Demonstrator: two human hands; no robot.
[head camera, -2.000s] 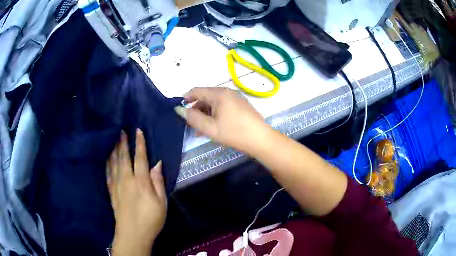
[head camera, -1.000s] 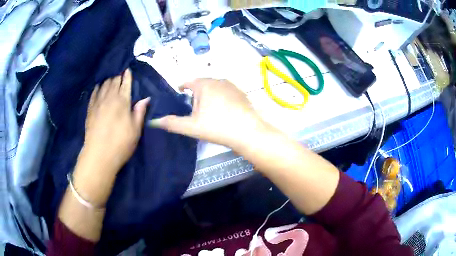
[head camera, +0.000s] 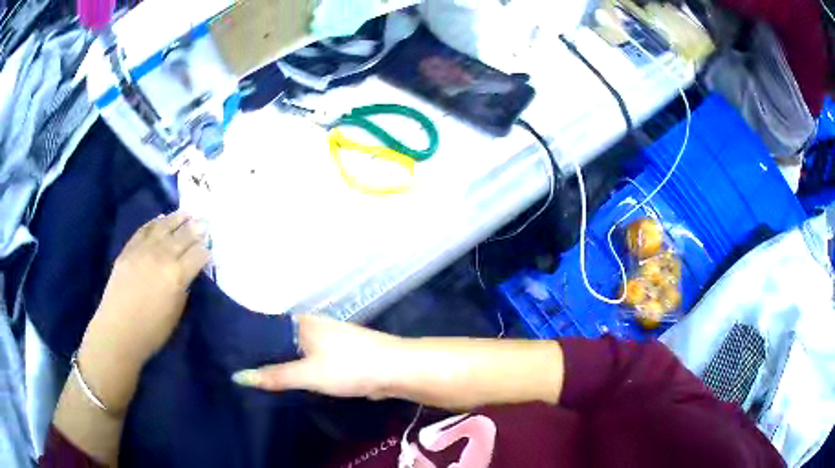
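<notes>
The dark navy cloth (head camera: 229, 338) runs from under the sewing machine head (head camera: 174, 101) down over the table's front edge towards my lap. My left hand (head camera: 156, 283) lies on the cloth near the needle area, its fingertips at the cloth's edge; whether they pinch it is unclear. My right hand (head camera: 334, 356) grips the cloth's right edge at the table's front edge, thumb on top and the other fingers hidden by the cloth and hand. The seam between my hands curves along the white table (head camera: 302, 228).
Scissors with green and yellow handles (head camera: 384, 137) lie on the table, with a black phone (head camera: 467, 82) behind. A white cable (head camera: 586, 238) hangs over the edge. A blue crate (head camera: 732, 201) holds bagged orange fruit (head camera: 652, 274). Light cloth (head camera: 778, 320) is at right, more (head camera: 46, 137) at left.
The view has shifted. My left hand has moved up to the cloth's edge near the needle. My right hand has moved down the cloth to the table's front edge.
</notes>
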